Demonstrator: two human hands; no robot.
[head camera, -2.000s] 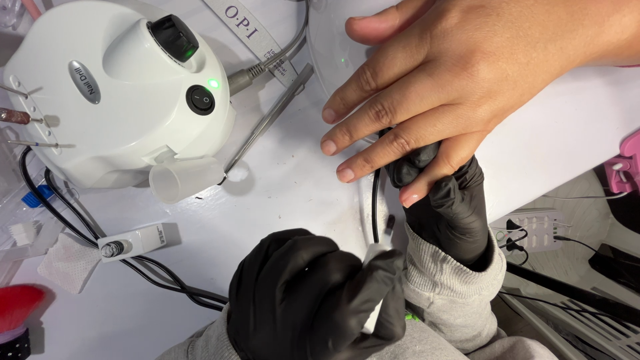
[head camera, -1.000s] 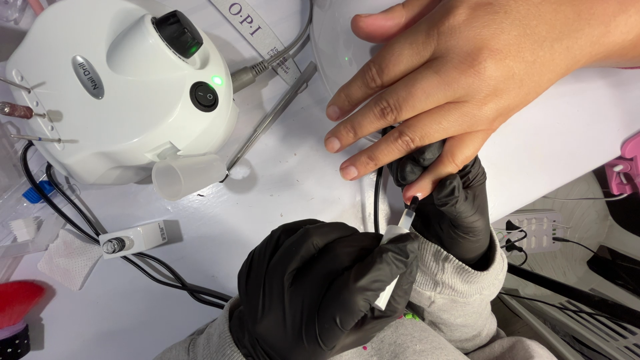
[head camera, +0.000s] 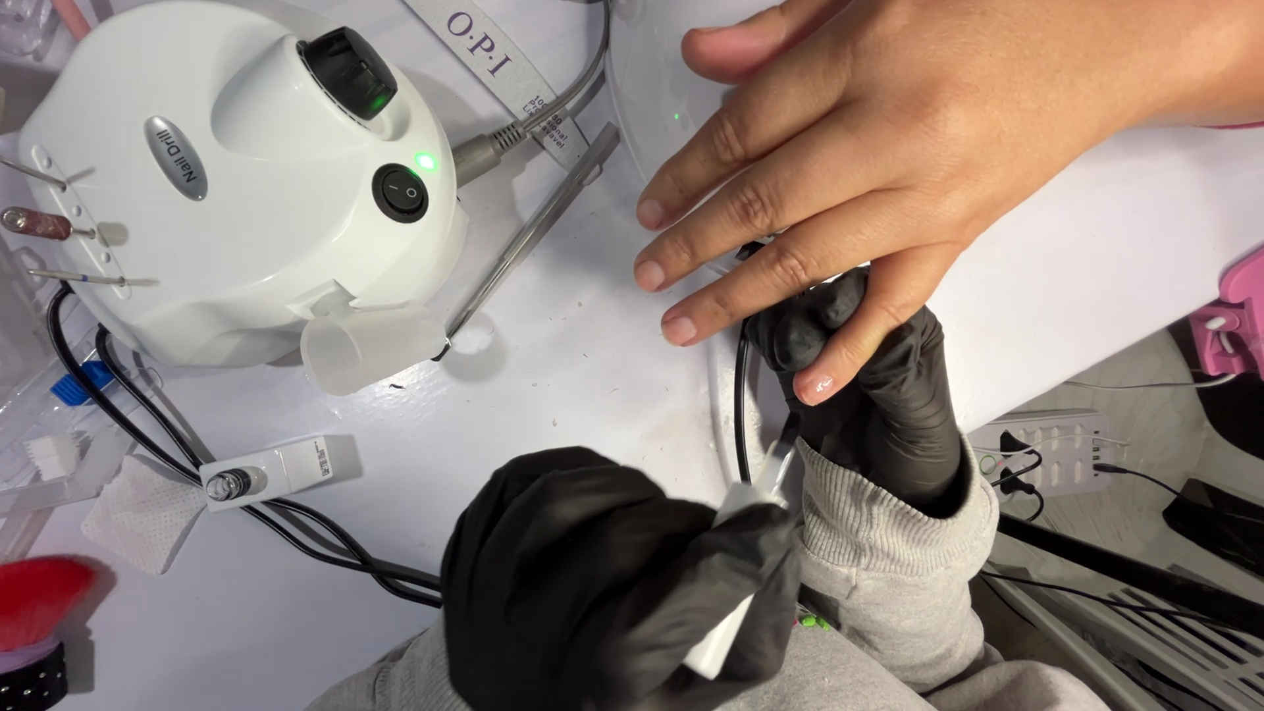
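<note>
My left hand (head camera: 612, 583), black-gloved at the lower middle, is closed around the white handle of a small nail brush (head camera: 755, 504). The brush tip is just below the little fingertip of another person's bare hand (head camera: 849, 178), with a visible gap. That little fingernail (head camera: 820, 385) looks glossy. My right hand (head camera: 869, 395), also black-gloved, grips the little finger from beneath; part of it is hidden by the person's fingers. The other fingers are spread, palm down. On the left stands an uncapped white bottle with a threaded neck (head camera: 272, 472).
A white nail drill unit (head camera: 237, 237) with bits and a green light stands upper left. Near it lie a nail file (head camera: 494, 64), a metal tool (head camera: 533, 232), a translucent cup (head camera: 370, 346), black cables (head camera: 346, 553), a white pad (head camera: 143, 513) and a red-bristled brush (head camera: 44, 602). A power strip (head camera: 1057, 449) is lower right.
My left hand brought the brush up to the little fingernail, then drew it slightly back from the fingertip. My right hand and the other person's hand have stayed nearly still.
</note>
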